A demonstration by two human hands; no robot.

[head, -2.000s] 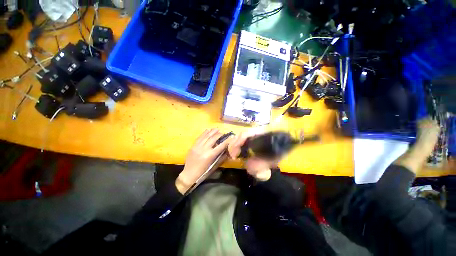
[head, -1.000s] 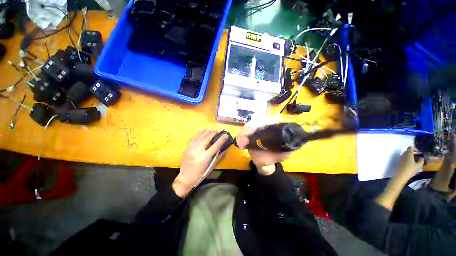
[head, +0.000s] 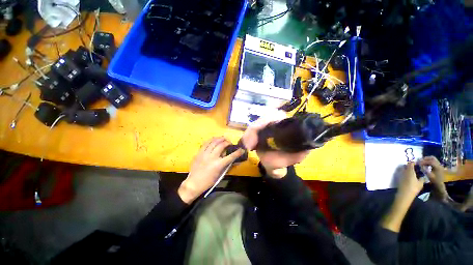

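Observation:
My left hand [head: 208,166] holds a black plastic housing [head: 237,152] over the front edge of the bench. A pale cable lead [head: 219,180] runs from it down past my wrist to a small connector plug [head: 171,233] over my sleeve. My right hand [head: 275,155] is closed around the thick black electric screwdriver [head: 291,133], which lies nearly level with its tip side towards the housing. The fingers of my right hand are at the housing's right end. The screwdriver's tip and any screw are hidden or too small to tell.
A white screw feeder [head: 263,77] stands behind my hands. Blue bins of black parts stand left [head: 155,92] and right [head: 402,138]. Housings with leads [head: 78,85] are piled far left; tangled leads [head: 327,85] lie right of the feeder. Another person's hands [head: 417,173] work over a white sheet [head: 381,160].
The housing has turned and sits closer to the screwdriver end. My right hand and the screwdriver have shifted slightly. The other person's hands at the right have come together over the white sheet.

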